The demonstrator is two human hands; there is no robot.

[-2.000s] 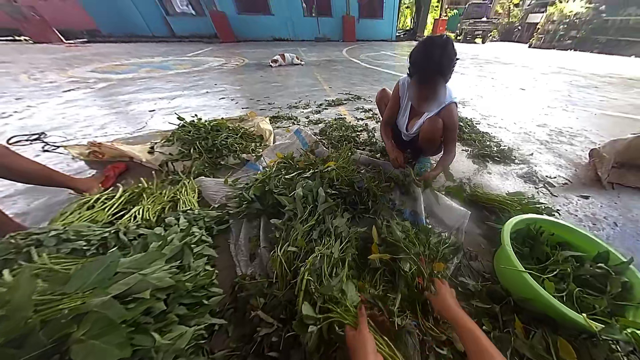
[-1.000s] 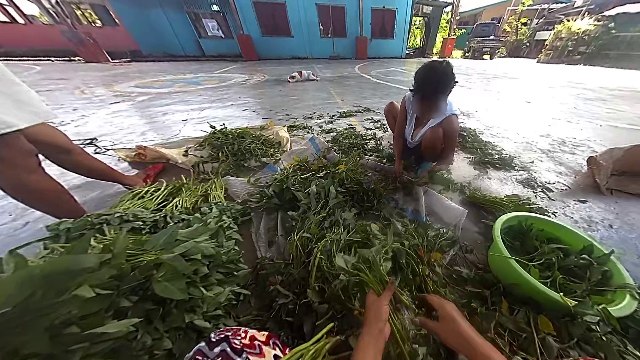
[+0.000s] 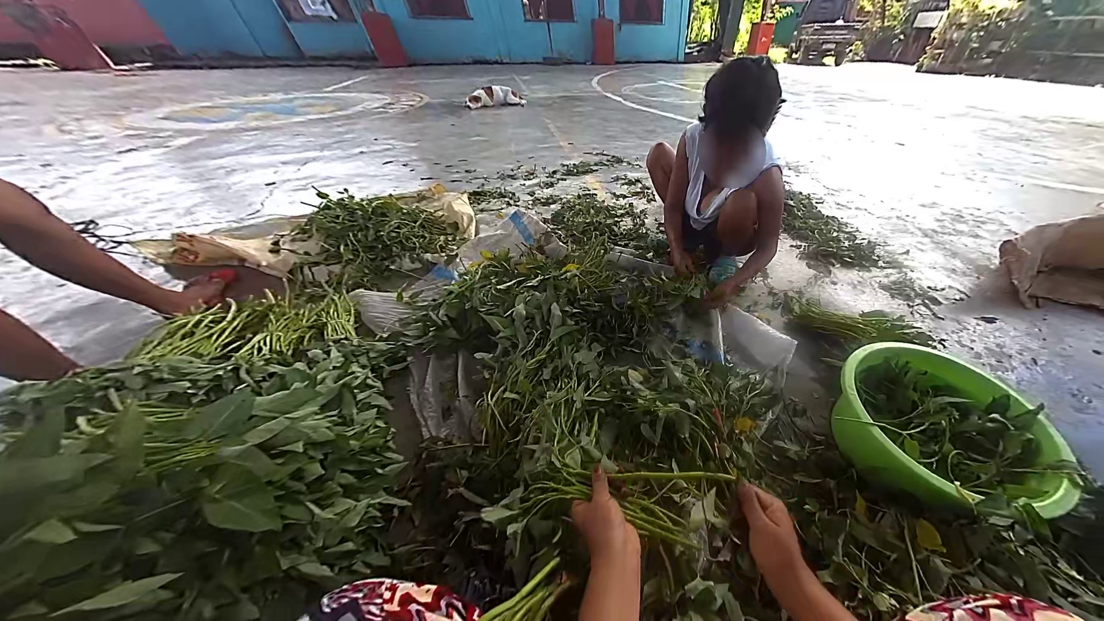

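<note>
My left hand (image 3: pixel 606 522) is closed around a bunch of leafy green stems (image 3: pixel 651 516) at the lower middle. One thicker stem (image 3: pixel 673 475) runs level from that hand to the fingertips of my right hand (image 3: pixel 768 522), which pinch its end. Beneath and beyond both hands lies a loose heap of leafy greens (image 3: pixel 561 379), spread over a woven plastic sack (image 3: pixel 759 341). Another bunch of stems (image 3: pixel 528 595) rests near my patterned clothing, below the left hand.
Bundled greens (image 3: pixel 241 466) are piled at left, where another person's arm (image 3: pixel 95 259) reaches in. A green plastic basin (image 3: pixel 862 440) with greens stands at right. Across the heap a person (image 3: pixel 729 181) squats, handling greens. A dog (image 3: pixel 494 97) lies farther off; a brown sack (image 3: pixel 1056 259) sits at far right.
My hands have moved apart, with a single stem now stretched between them. At left, the other person's leg and light clothing have largely gone from view.
</note>
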